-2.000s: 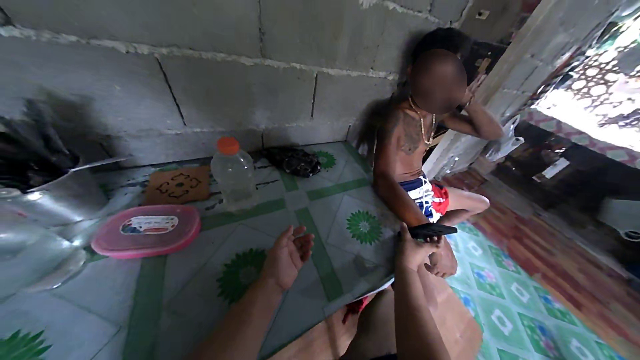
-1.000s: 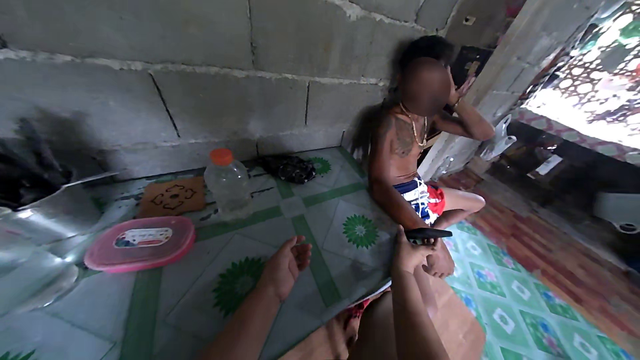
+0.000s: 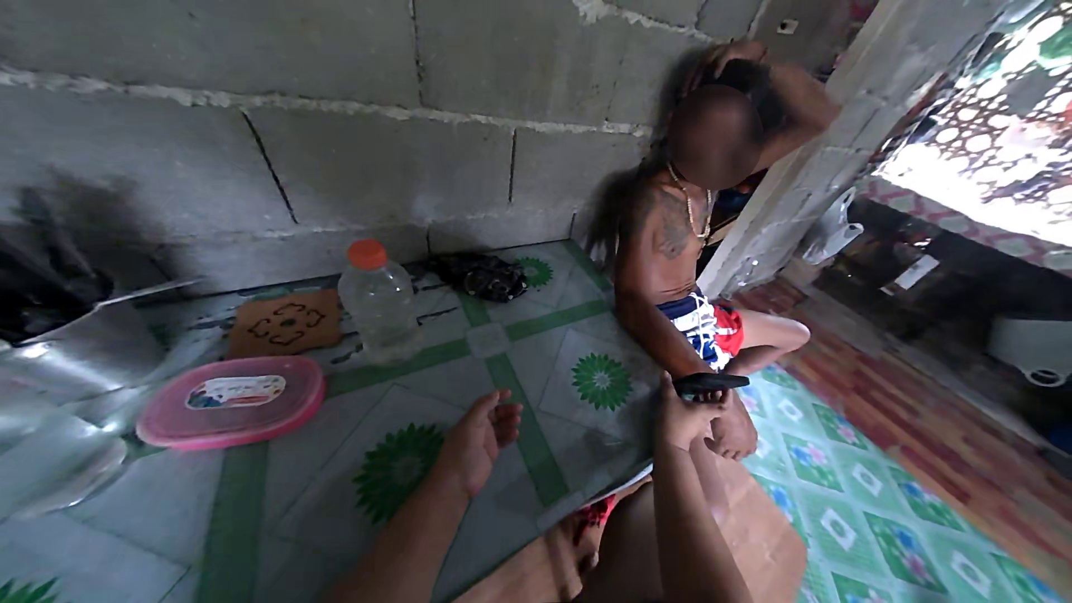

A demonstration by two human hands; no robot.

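My left hand (image 3: 483,441) rests palm partly up over the green-and-white patterned table cover (image 3: 335,494), fingers slightly curled and nothing in them. To its right, past the table's edge, my right hand (image 3: 691,416) grips a thin dark object, likely a phone (image 3: 710,383), seen nearly edge-on. A clear plastic bottle with an orange cap (image 3: 381,306) stands on the table near the wall. Left of the bottle lie a brown square mat with a dark pattern (image 3: 286,322) and a pink lidded plastic container (image 3: 232,402).
A seated person (image 3: 670,226) leans by the concrete block wall (image 3: 352,159), one hand near my right hand. A metal pot with dark utensils (image 3: 100,343) stands at the left. A crumpled black plastic bag (image 3: 481,276) lies near the wall. Patterned floor covering (image 3: 871,502) is at the right.
The seated person's raised hand has moved from beside the head to on top of it. My hands keep about the same places.
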